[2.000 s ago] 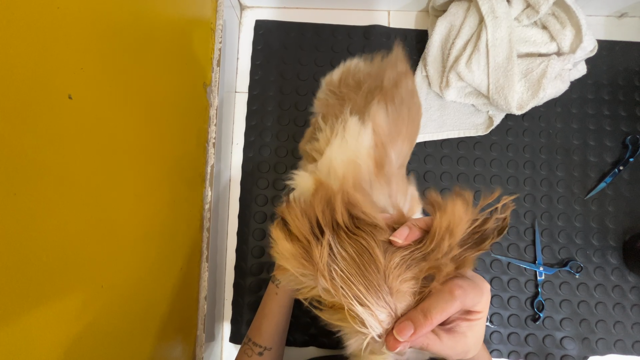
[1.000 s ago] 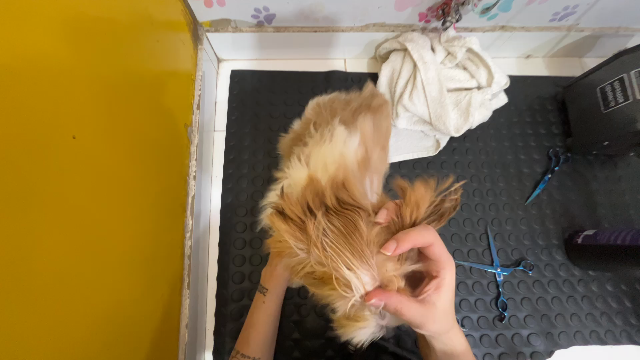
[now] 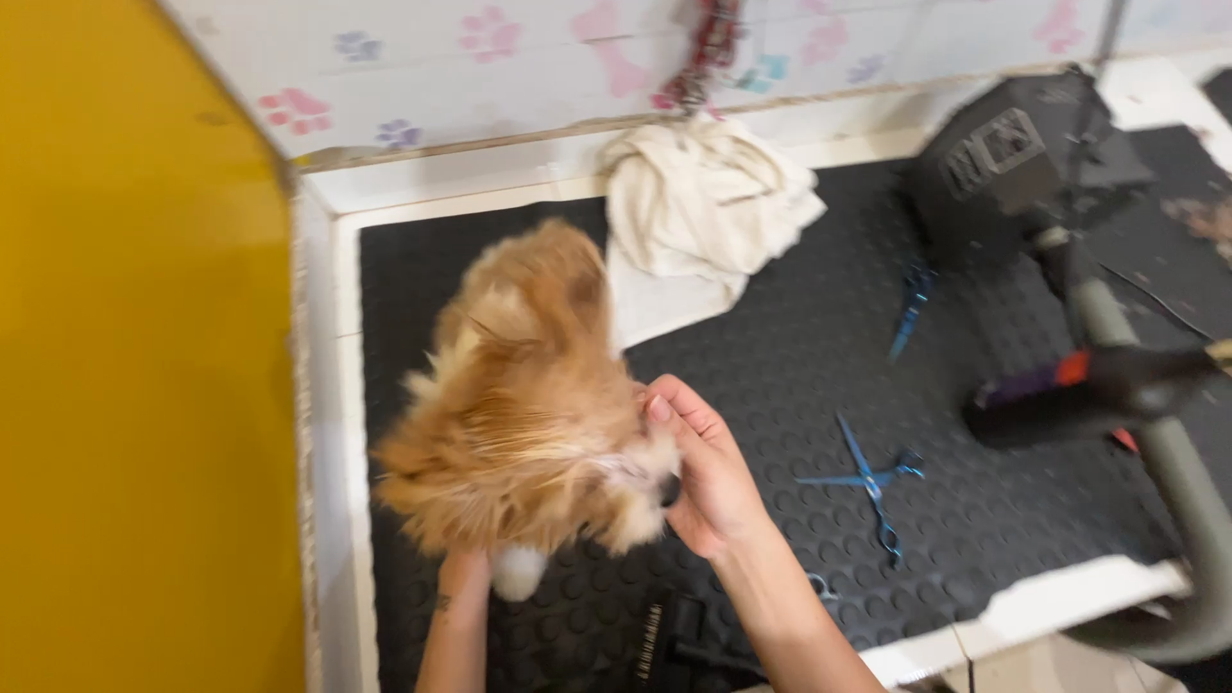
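Observation:
A dog with tan and cream fur (image 3: 539, 385) is on a black studded rubber mat (image 3: 770, 385), its dark nose turned to the right. My right hand (image 3: 707, 467) touches the side of its face, fingers bent against the fur near the muzzle. Under the dog's head, my left hand (image 3: 466, 568) is mostly hidden by fur; only the wrist and forearm show clearly. Blue scissors (image 3: 869, 476) lie spread on the mat to the right of my right hand. A second blue pair (image 3: 911, 313) lies farther back.
A crumpled white towel (image 3: 707, 207) lies behind the dog. At the right are a dark boxy machine (image 3: 1020, 164), a black cylindrical thing (image 3: 1049, 395) and a grey-green hose (image 3: 1189, 510). A black toothed tool (image 3: 664, 635) is near the front edge. A yellow wall (image 3: 144, 385) stands left.
The dog's head has turned, bringing its nose into view on the right. My right hand has gone from the fur on top of the head to the side of the face. The view has shifted.

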